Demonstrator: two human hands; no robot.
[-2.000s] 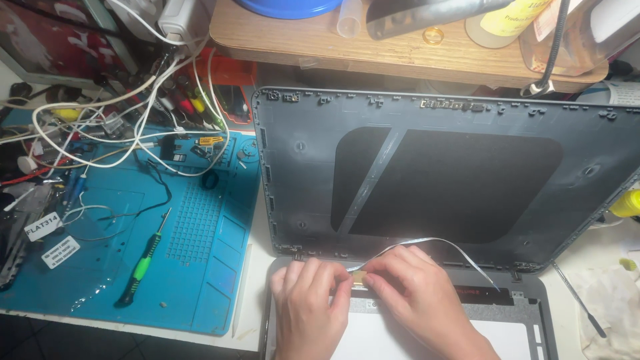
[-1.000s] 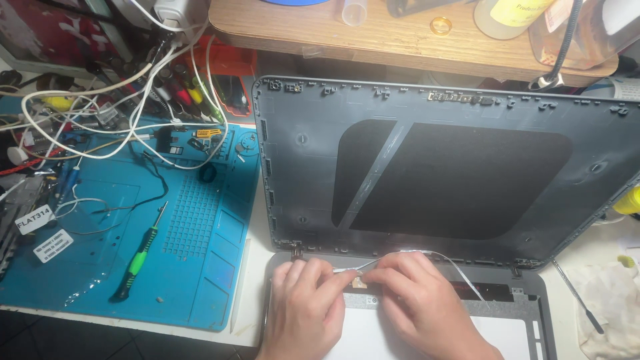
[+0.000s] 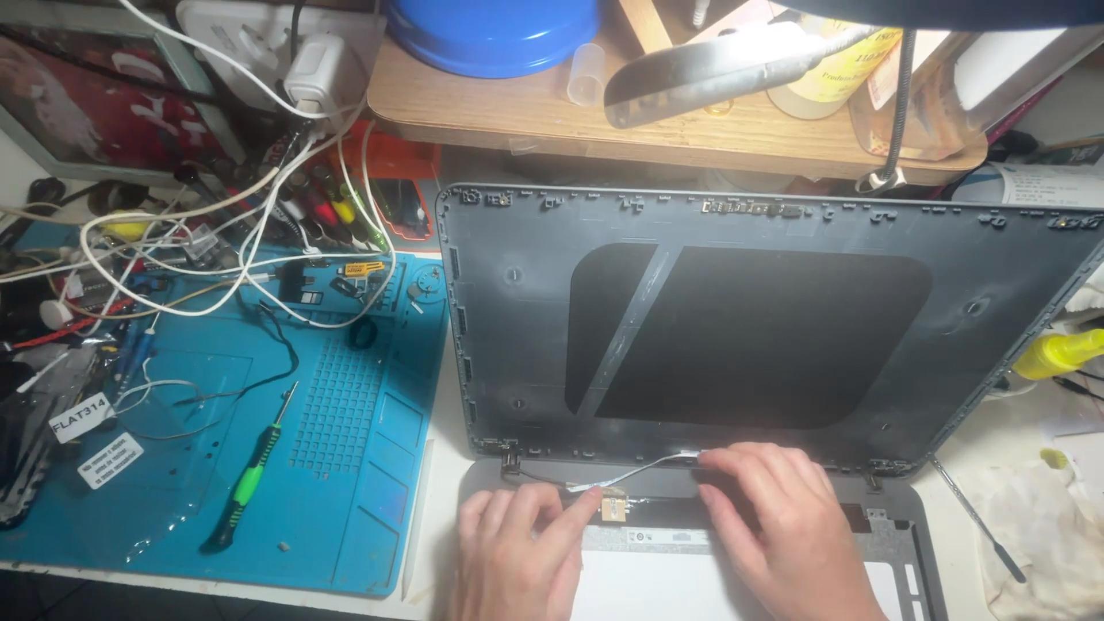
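A dark laptop lid back cover (image 3: 759, 336) stands tilted up, its inner side showing. Before it lies the display panel (image 3: 681, 595), white back up, with a dark circuit strip along its upper edge. A thin white ribbon cable (image 3: 634, 473) rises in a curve over that strip. My left hand (image 3: 517, 552) rests at the strip's left part, its index fingertip on the cable's left stretch, beside a piece of tan tape (image 3: 614, 508). My right hand (image 3: 780, 526) pinches the cable's right end between thumb and fingers, or nearly so; the exact contact is hard to tell.
On the left, a teal repair mat (image 3: 345, 535) bears a green-and-black screwdriver (image 3: 246, 483), labels and tangled white cables (image 3: 250, 250). A wooden shelf (image 3: 517, 121) runs behind the lid, with a metal lamp arm above it. A thin metal tool (image 3: 975, 517) lies at the right.
My right hand has moved right, away from my left hand, and the two are now apart. The cable's right end has come up off the strip to my right fingers. The tan tape shows more fully.
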